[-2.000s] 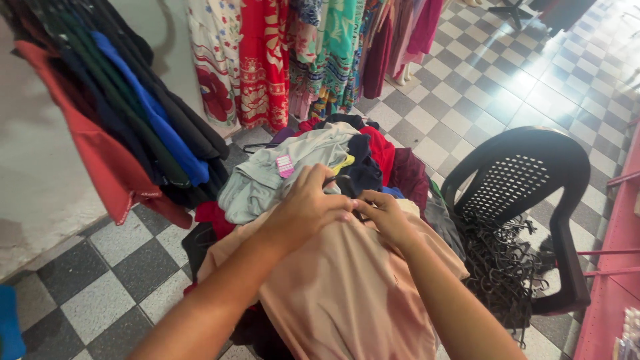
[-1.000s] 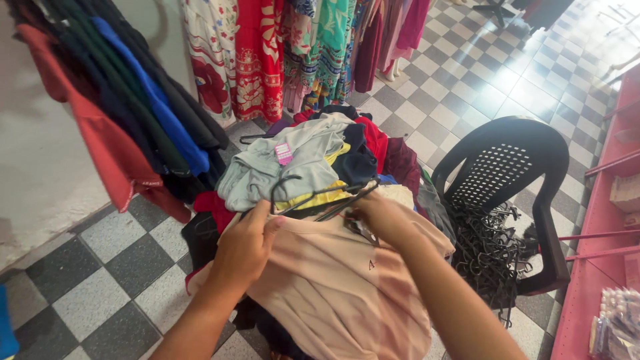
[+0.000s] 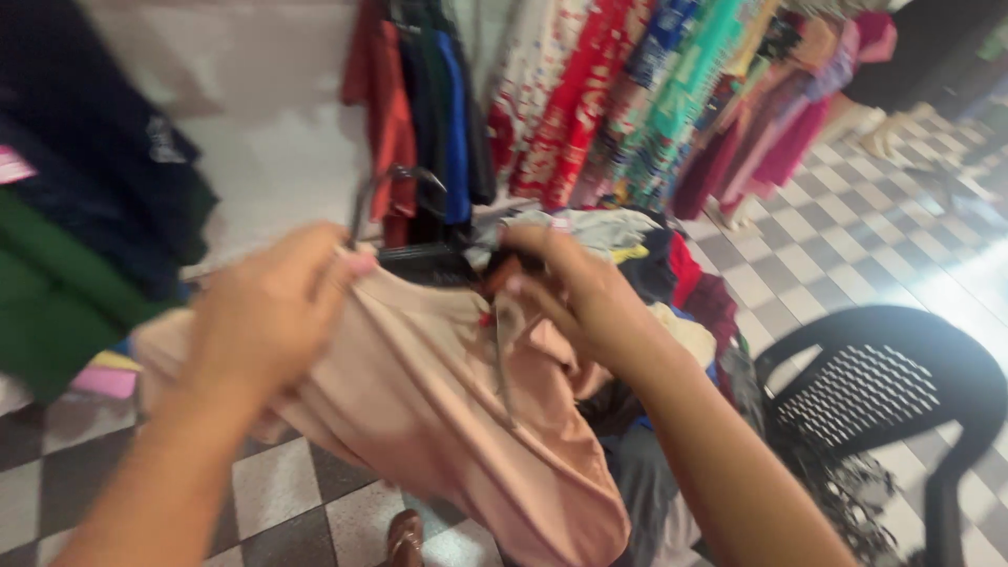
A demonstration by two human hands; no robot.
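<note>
My left hand [image 3: 272, 303] grips the neckline edge of a peach-coloured garment [image 3: 441, 378] beside the hook of a black hanger [image 3: 421, 262]. Part of the hanger shows in the neck opening, and the rest is hidden in the cloth. On the other side of the neckline, my right hand [image 3: 571, 291] has its fingers curled at the garment and the dark end of the hanger; blur hides exactly what they pinch. The garment hangs in folds between and below my hands, in front of a heap of mixed clothes [image 3: 713, 315].
A black plastic chair [image 3: 866, 378] holds a tangle of black hangers [image 3: 850, 496] at the right. Dark shirts and patterned dresses [image 3: 583, 102] hang along the back. Navy and green garments [image 3: 87, 173] hang close at the left. A sandalled foot [image 3: 405, 535] stands on the checkered floor.
The peach garment lay spread on the heap and is now lifted off it, hanging from my hands with the hanger at its neck. The view has swung left.
</note>
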